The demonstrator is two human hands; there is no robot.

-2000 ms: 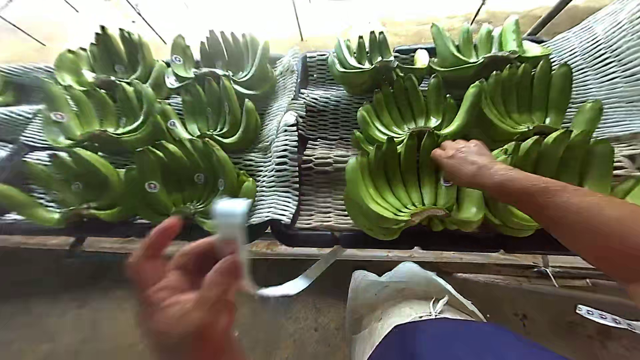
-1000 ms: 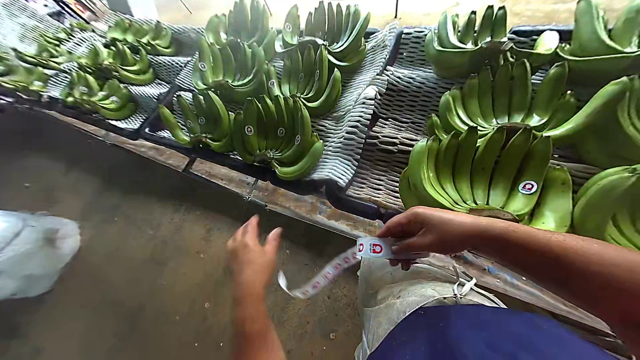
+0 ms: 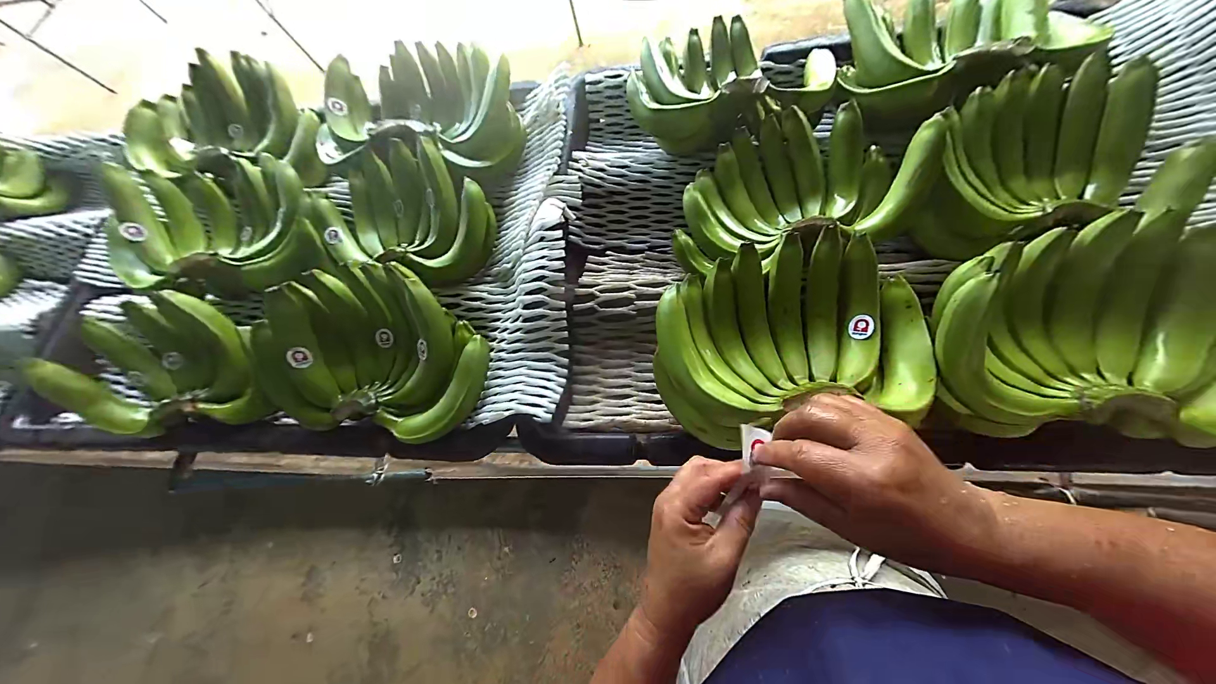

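Observation:
My left hand pinches a folded strip of stickers near the tray's front edge. Fingers of my right hand are closed on the strip's upper end, where one round red-and-white sticker shows. Just above my hands, a hand of green bananas in the near row bears one round sticker. Right of it lies another green banana hand with no sticker in sight. To the left, a dark green banana hand carries several round stickers.
Black trays lined with white foam netting hold rows of green banana hands. A wooden rail runs along the front. Below it is a concrete floor. A pale apron or bag and blue cloth are at my body.
The view has swung back from the left. Two seconds ago my right hand was on the bananas; now both hands meet at the sticker strip. One second ago my left hand was apart from it.

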